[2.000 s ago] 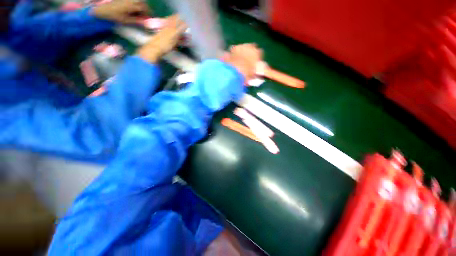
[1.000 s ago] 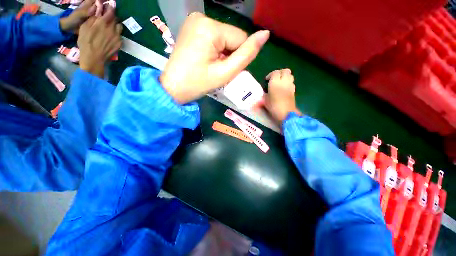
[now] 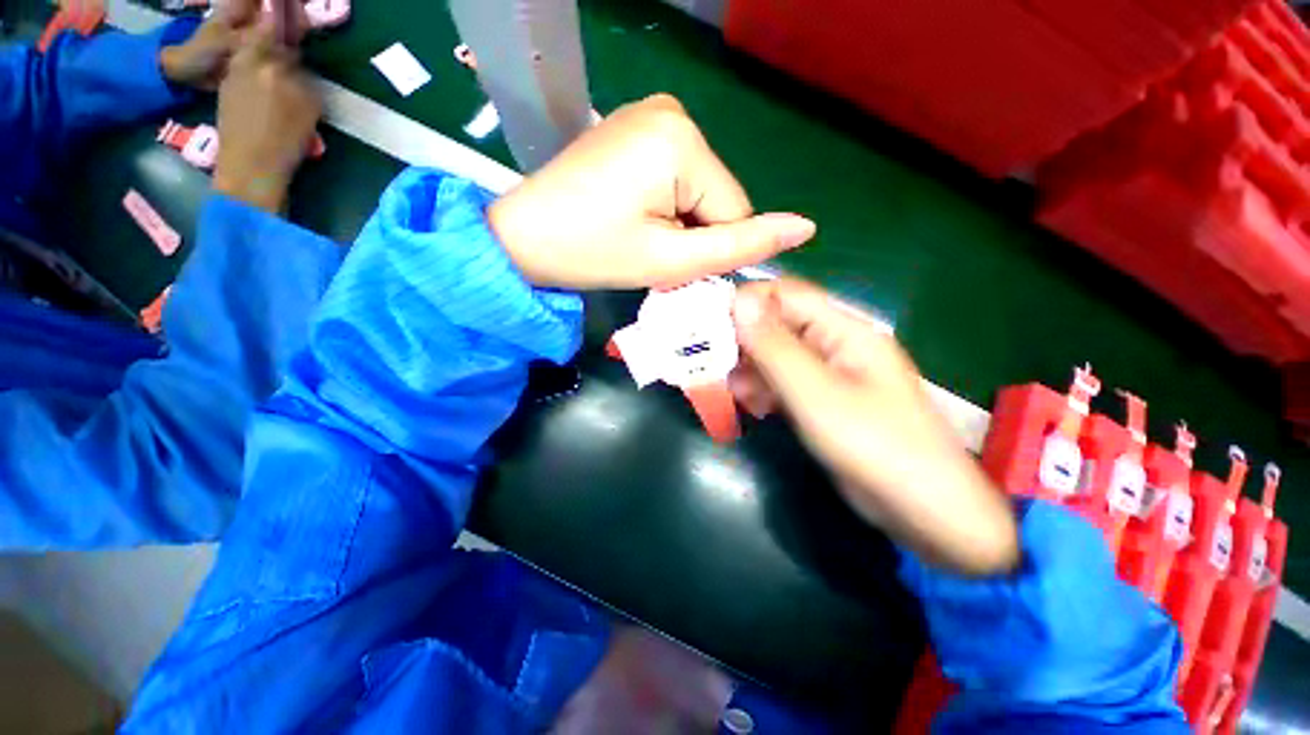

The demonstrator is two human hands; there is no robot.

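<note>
A smartwatch with a whitish face (image 3: 694, 346) and an orange strap (image 3: 714, 411) is held above the dark green bench. My right hand (image 3: 862, 409) grips the right edge of its face between thumb and fingers. My left hand (image 3: 647, 201) is just above the watch, thumb stretched out to the right and other fingers curled. Its fingertips are hidden, so I cannot tell whether it grips anything. A bit of orange shows at the watch's left; I cannot tell which piece it belongs to.
A red tray (image 3: 1017, 431) with several watches stands at the right. Stacked red trays (image 3: 920, 86) stand beyond the belt. A grey post (image 3: 525, 72) rises behind my left hand. Another person's hands (image 3: 266, 122) work at the upper left. A white card (image 3: 401, 69) lies near the rail.
The watch face has come down and tilted, and its orange strap now shows. My right hand has moved nearer to me and grips it. My left hand has shifted slightly right and down.
</note>
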